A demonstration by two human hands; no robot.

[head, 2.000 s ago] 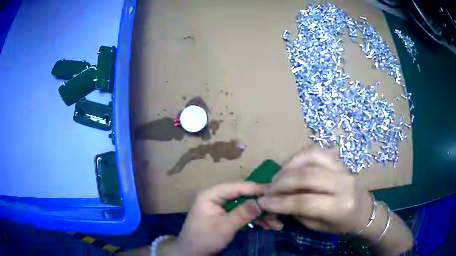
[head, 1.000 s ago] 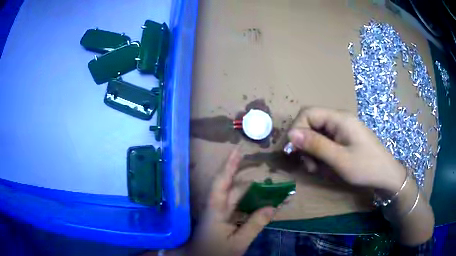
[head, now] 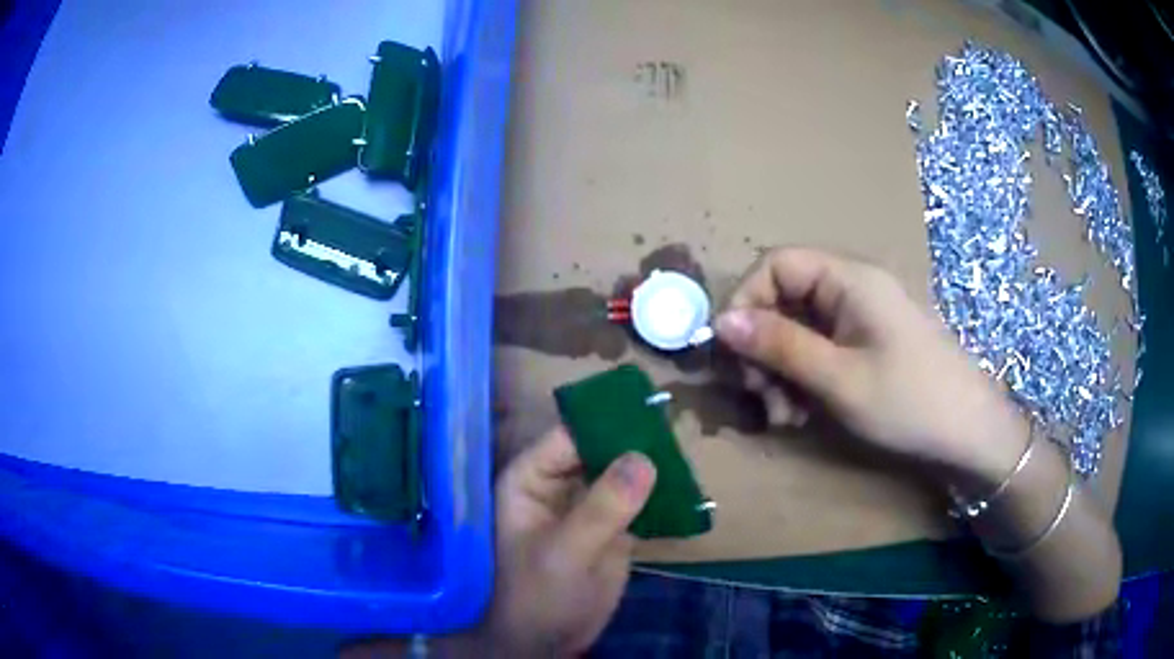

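Observation:
My left hand (head: 560, 541) holds a dark green rectangular part (head: 633, 444), thumb on its face, above the near edge of the cardboard. Two silver pin ends stick out of its right edge. My right hand (head: 824, 348) pinches a small silver pin (head: 702, 334) between thumb and forefinger, at the right rim of a small white round pot (head: 668, 309). Whether the pin touches the pot I cannot tell. A red bit shows at the pot's left side.
A blue tray (head: 466, 309) at left holds several green parts (head: 299, 152). A large heap of silver pins (head: 985, 193) lies on the brown cardboard (head: 773, 142) at right. Dark stains (head: 560, 321) surround the pot. The green bench top (head: 1150, 386) shows at the right.
The view has shifted, showing more of the tray. My hands have come apart. My right hand has moved to the pot with a pin, and my left hand has turned the green part face up.

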